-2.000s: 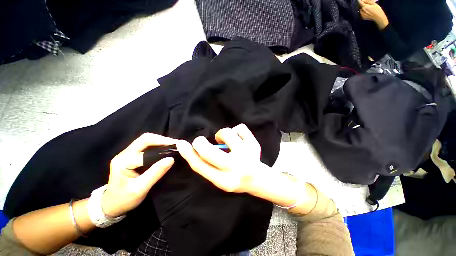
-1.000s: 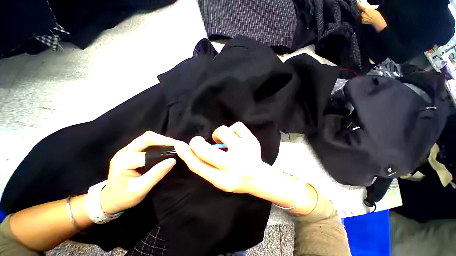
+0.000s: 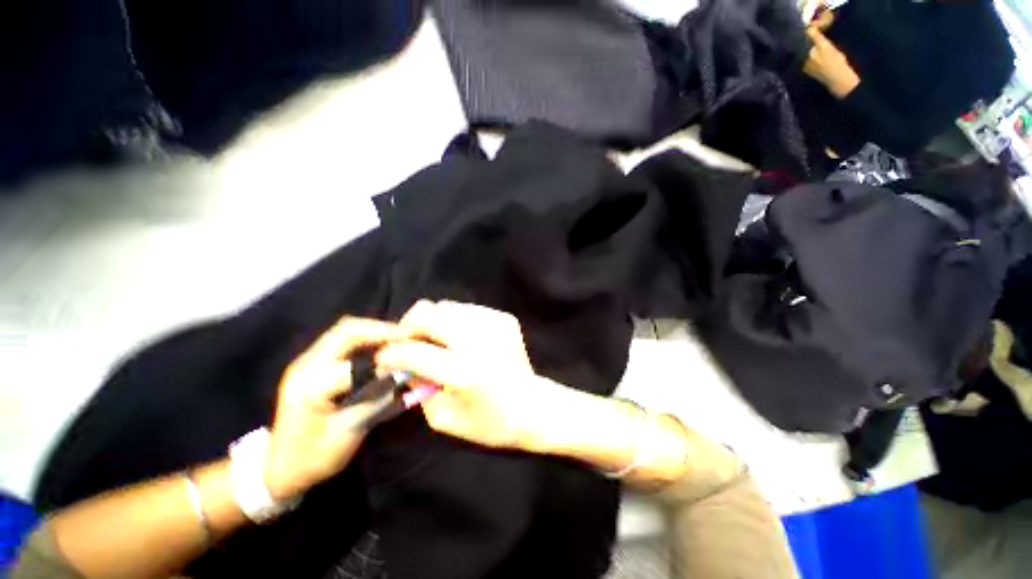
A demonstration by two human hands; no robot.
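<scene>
A black garment [image 3: 509, 238] lies spread over the white table in front of me. My left hand [image 3: 315, 405] pinches a narrow dark fold of the garment between thumb and fingers. My right hand [image 3: 478, 376] is closed on small snips [image 3: 419, 394], which show a pinkish-red handle part at the fold, right beside the left fingertips. The blades are blurred and mostly hidden by the fingers. A bit of checked cloth [image 3: 362, 559] shows at the garment's lower edge.
A black backpack [image 3: 894, 294] lies on the right of the white table [image 3: 272, 147]. Patterned grey-black pieces [image 3: 555, 68] and a dark navy pile [image 3: 272, 57] lie at the far side. Another person's hand [image 3: 832, 62] is at the upper right. Blue bins [image 3: 866, 537] stand below.
My right hand has turned and its fingers have curled in over the fold; a pinkish-red part shows instead of the blue one. My left hand has shifted slightly right and down.
</scene>
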